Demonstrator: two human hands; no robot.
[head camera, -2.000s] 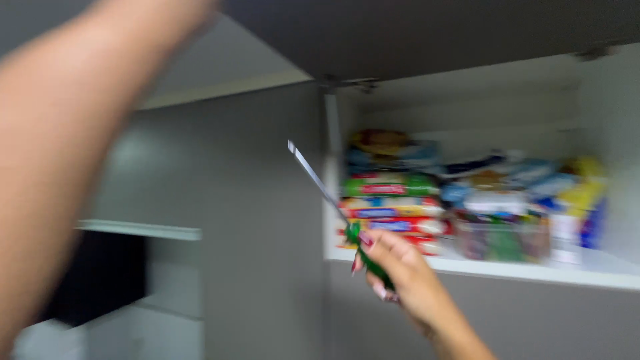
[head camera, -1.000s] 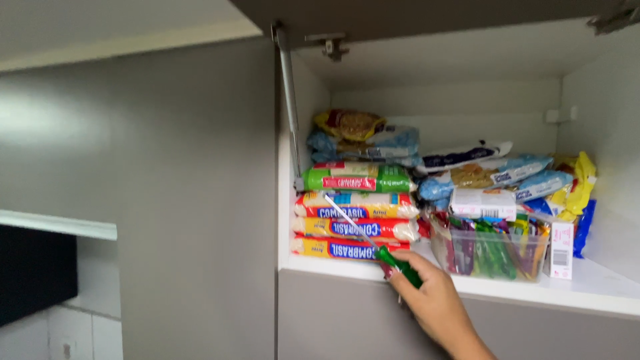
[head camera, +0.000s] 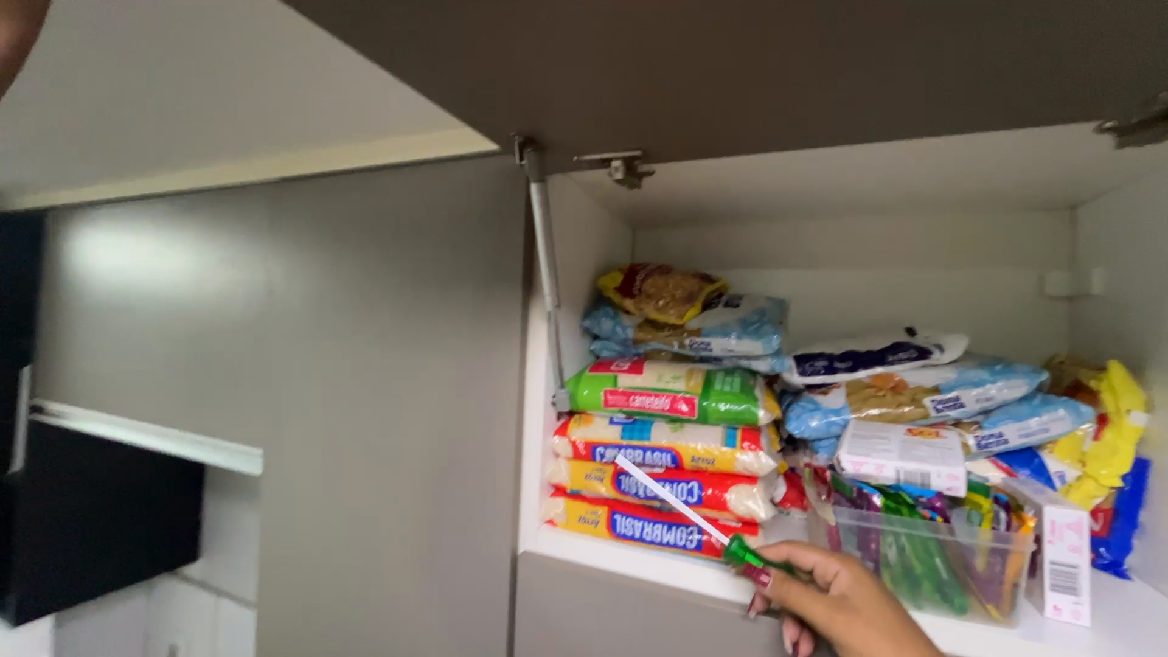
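My right hand (head camera: 821, 593), at the lower right of the head view, holds a screwdriver (head camera: 675, 502) by its green handle. The pale shaft points up and to the left, in front of stacked rice bags (head camera: 657, 488). A green bag (head camera: 675, 392) lies on top of these. At the top left edge a blurred bit of skin (head camera: 16, 36) shows, probably my left arm; the hand itself is out of view. Above the cabinet's contents, the flap door (head camera: 730, 82) stands raised, with a gas strut (head camera: 545, 255) at its left side and a metal hinge (head camera: 628, 169) near it.
Food bags in blue and clear plastic (head camera: 922, 392) fill the shelf behind a clear plastic bin (head camera: 922, 557) of packets. A white box (head camera: 1063, 547) stands right of the bin. Closed grey cabinet fronts (head camera: 392, 383) are at the left, above a dark appliance or niche (head camera: 109, 511).
The arm that crossed the left side two seconds ago is now only at the top left edge. The screwdriver remains in my right hand. The view has shifted.
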